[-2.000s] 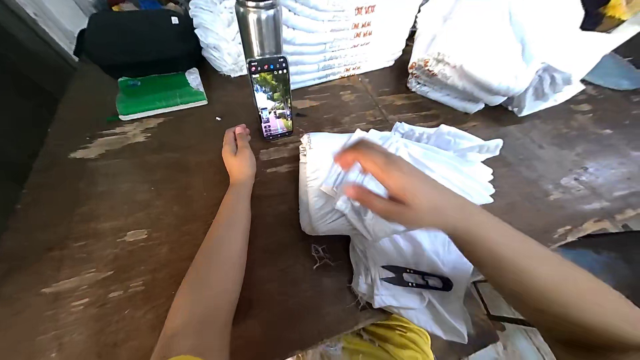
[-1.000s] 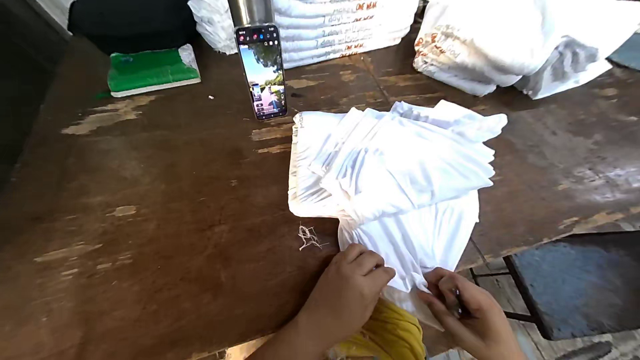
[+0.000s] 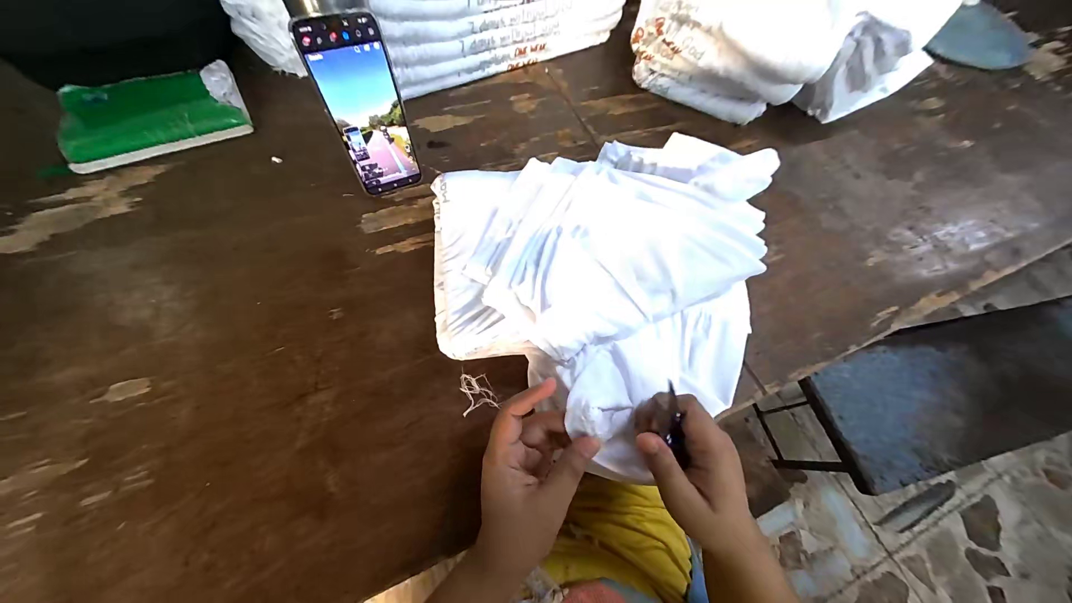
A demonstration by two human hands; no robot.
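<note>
White folded fabric pieces [image 3: 620, 243] lie in an overlapping pile on the brown wooden table [image 3: 209, 352]. One white piece [image 3: 703, 352] hangs from under the pile toward the table's front edge. My left hand [image 3: 536, 461] pinches a bunched part of it between thumb and fingers. Black thread snips [image 3: 674, 427] are in my right hand [image 3: 699, 469], blade tips pointing up, close to the bunched cloth. How far the blades are apart cannot be told. Loose thread scraps [image 3: 477, 394] lie left of the pile.
A smartphone [image 3: 360, 100] with a lit screen leans on a metal bottle [image 3: 322, 7] behind the pile. Stacked printed white cloth [image 3: 502, 42] and a white bundle [image 3: 737, 50] stand at the back. A green book [image 3: 155, 117] lies at the left, a dark stool [image 3: 938, 394] at the right.
Two seconds ago the snips lay on the white cloth, with my right hand over the pile and my left hand by the phone. Both hands are now at the cloth's near end, snips in the right.
</note>
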